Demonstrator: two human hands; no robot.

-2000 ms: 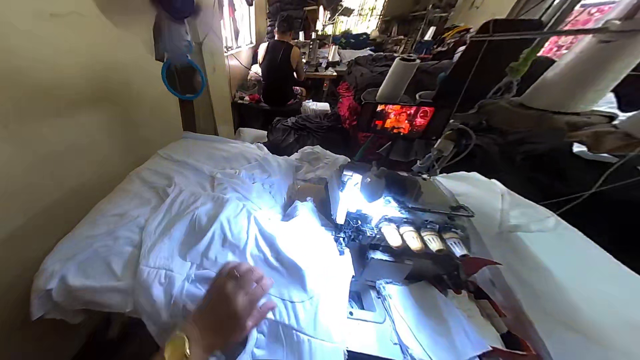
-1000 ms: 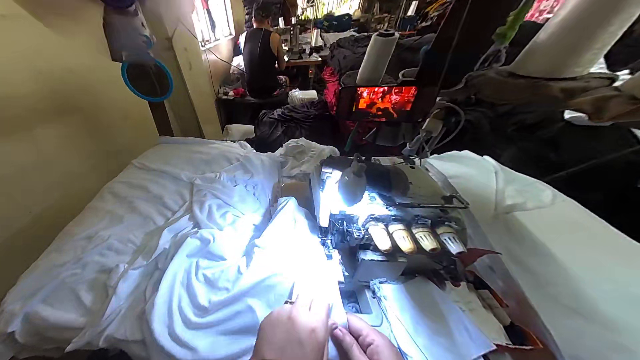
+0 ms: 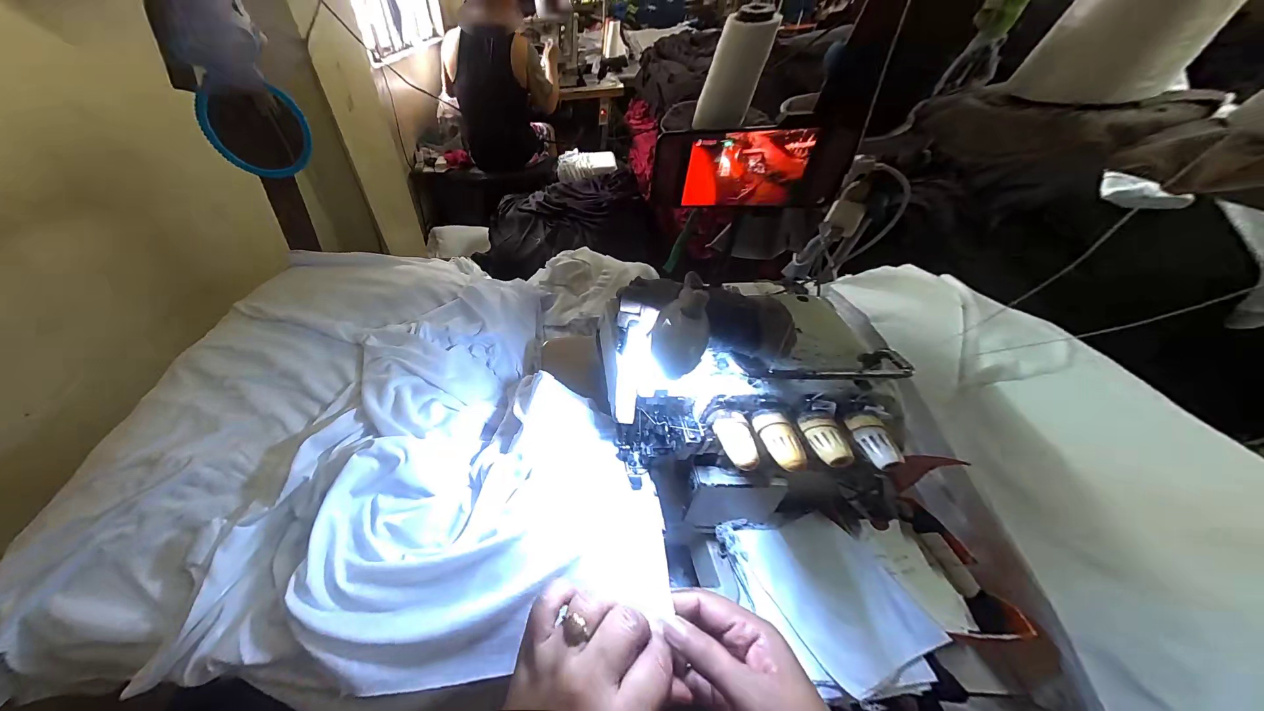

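Note:
White knit fabric [image 3: 425, 592] lies in folds left of an overlock sewing machine [image 3: 731, 355], its right edge running up to the needle and presser foot area under a bright lamp. My left hand [image 3: 592, 647], with a ring on one finger, grips the near edge of this fabric at the bottom centre. Close against it, my right hand [image 3: 736, 652] pinches the same edge between thumb and fingers. Several tension knobs [image 3: 780, 441] line the machine's front. The fabric right at the presser foot is washed out by glare.
Stacked white cloth pieces [image 3: 839, 602] lie right of my hands. White fabric [image 3: 1086, 425] covers the right side. Behind the machine stand a lit phone [image 3: 741, 168] and a thread cone [image 3: 736, 64]. A person [image 3: 494, 89] sits farther back. A blue hoop [image 3: 254, 128] hangs by the left wall.
Two seconds ago my left hand lay spread on the fabric farther left, and my right hand was not in view. Both hands now meet at the fabric's near edge, much as one second ago.

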